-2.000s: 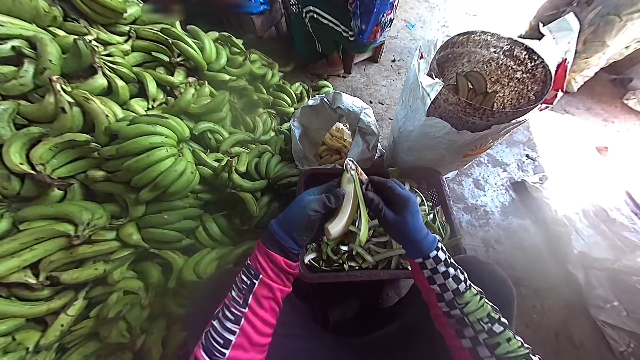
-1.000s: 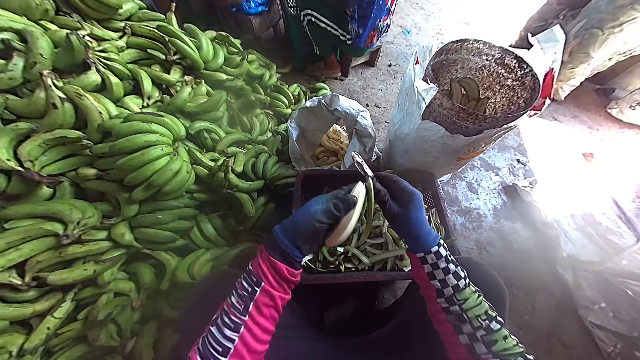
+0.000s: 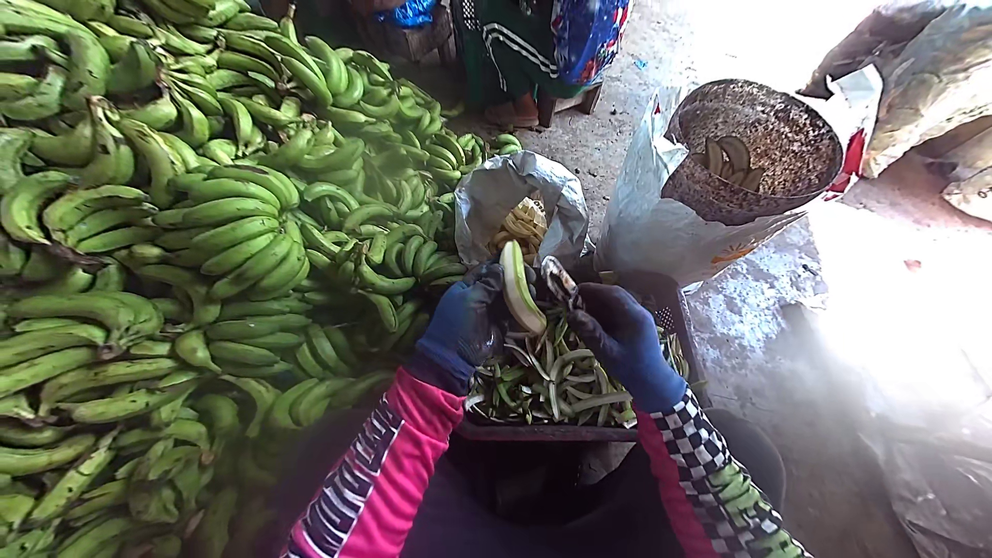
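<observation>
My left hand (image 3: 467, 314), in a blue and dark glove, holds a partly peeled green banana (image 3: 521, 291) upright, with pale flesh and green skin both showing. Close to its right, my right hand (image 3: 624, 333), gloved alike, is closed on a small peeling tool (image 3: 559, 280) with a pale, looped-looking head; the tool and the banana are apart. Both hands are over a dark plastic crate (image 3: 542, 434) that holds many strips of green peel (image 3: 570, 380). Just beyond the crate, an open whitish sack (image 3: 562, 182) has peeled bananas (image 3: 525, 225) in it.
A large heap of green bananas (image 3: 232, 232) covers the left side. At the right back, a white sack (image 3: 647, 225) surrounds a rusty, speckled metal container (image 3: 752, 147) with a few bananas inside. Another person's leg and foot (image 3: 513, 111) are at the top, beside a wooden stool (image 3: 570, 103).
The banana has been turned upright in my left hand, green skin now showing along its edge. My right hand and the tool have moved off it to the right.
</observation>
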